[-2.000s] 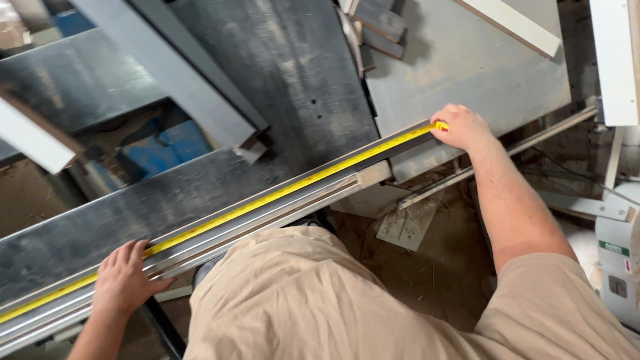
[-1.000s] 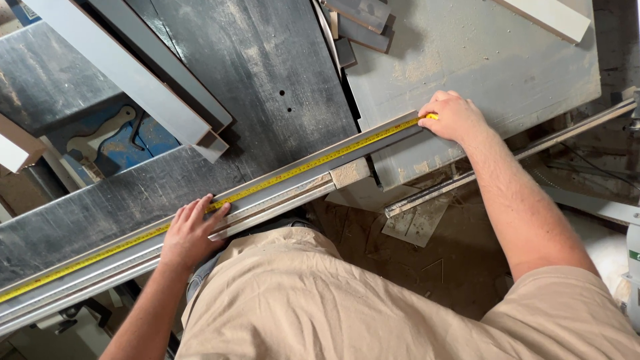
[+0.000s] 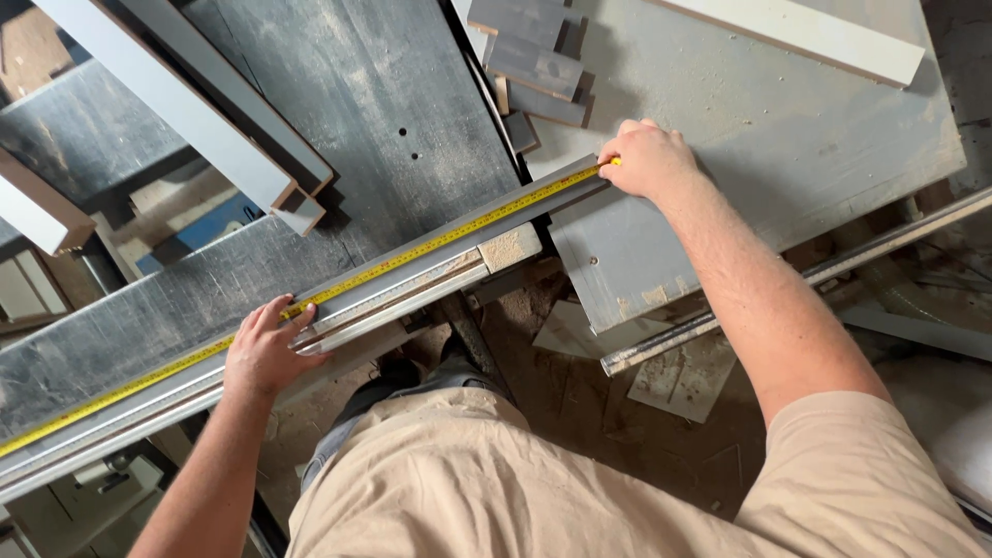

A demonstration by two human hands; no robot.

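Note:
A yellow tape measure's blade (image 3: 434, 242) stretches out along a long narrow grey strip (image 3: 496, 225), which lies beside the aluminium rail (image 3: 403, 298) on the front edge of a metal machine table (image 3: 372, 101). My right hand (image 3: 647, 159) pinches the blade's end at the strip's right end. Farther left, my left hand (image 3: 267, 341) rests over the blade and the strip, thumb and fingers on the tape and palm by the rail. The blade runs on beyond it and leaves the view at the lower left; the tape's case is not visible.
Long white-faced boards (image 3: 178, 116) lie at the upper left. Short grey offcuts (image 3: 535, 62) are piled beside the slot between the table and a grey side panel (image 3: 775, 155). A white strip (image 3: 814, 39) lies on that panel. Below runs a metal bar (image 3: 697, 329) over a littered floor.
My left hand has moved right along the tape since the oldest frame, closer to my right hand. My right hand still holds the blade's end. The view has shifted somewhat.

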